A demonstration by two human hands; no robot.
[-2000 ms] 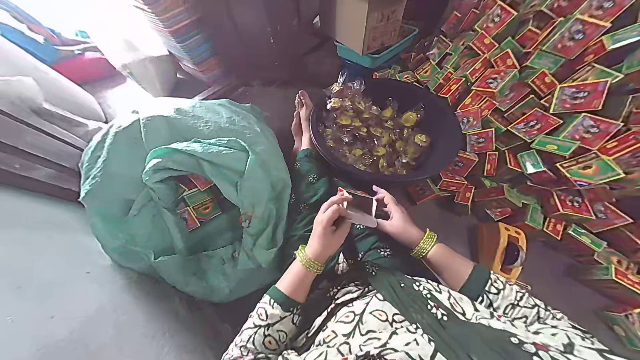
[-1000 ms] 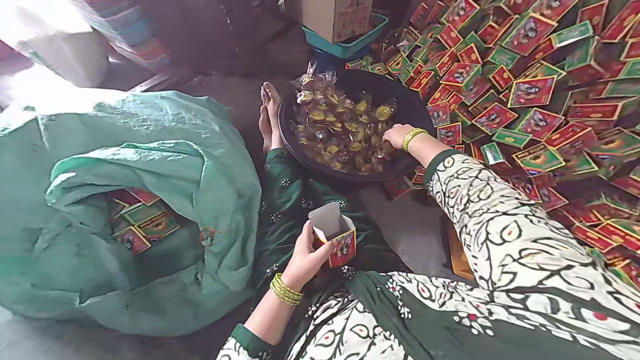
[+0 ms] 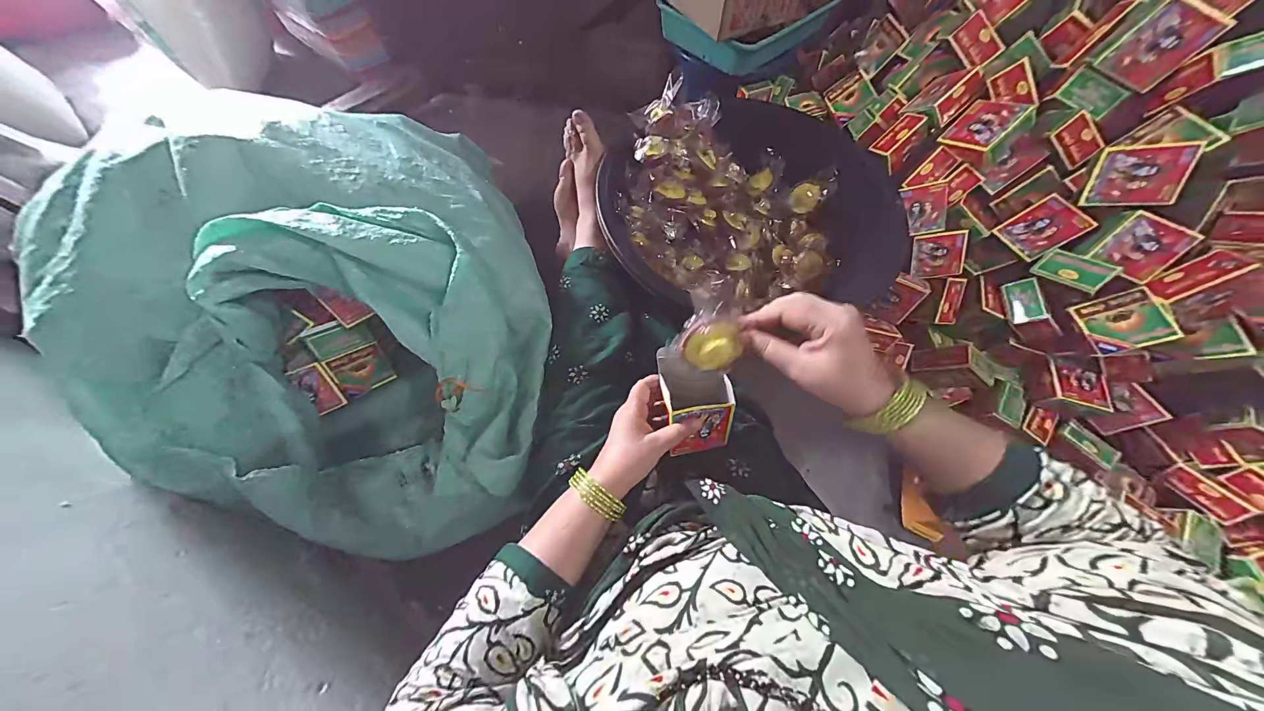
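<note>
My left hand (image 3: 644, 434) holds a small red printed cardboard box (image 3: 702, 427) upright above my lap, with its top flap raised. Between thumb and fingers of my right hand (image 3: 825, 354) is a yellow piece in clear plastic wrap (image 3: 713, 345), just over the box's mouth. More wrapped yellow pieces (image 3: 736, 222) lie heaped in a wide dark basin (image 3: 869, 227) beyond my hands. What the yellow pieces are, I cannot tell.
On the left stands a green woven sack (image 3: 118, 296) with rolled edges and printed boxes (image 3: 357, 367) inside. A large heap of red and green boxes (image 3: 1042, 227) covers the right side. A teal tray (image 3: 741, 57) holding a carton (image 3: 736, 15) is behind the basin, near my bare feet (image 3: 581, 173).
My right hand has come back from the basin with a wrapped piece, to above the box. My left hand still holds the box, whose flap stood up a second ago too.
</note>
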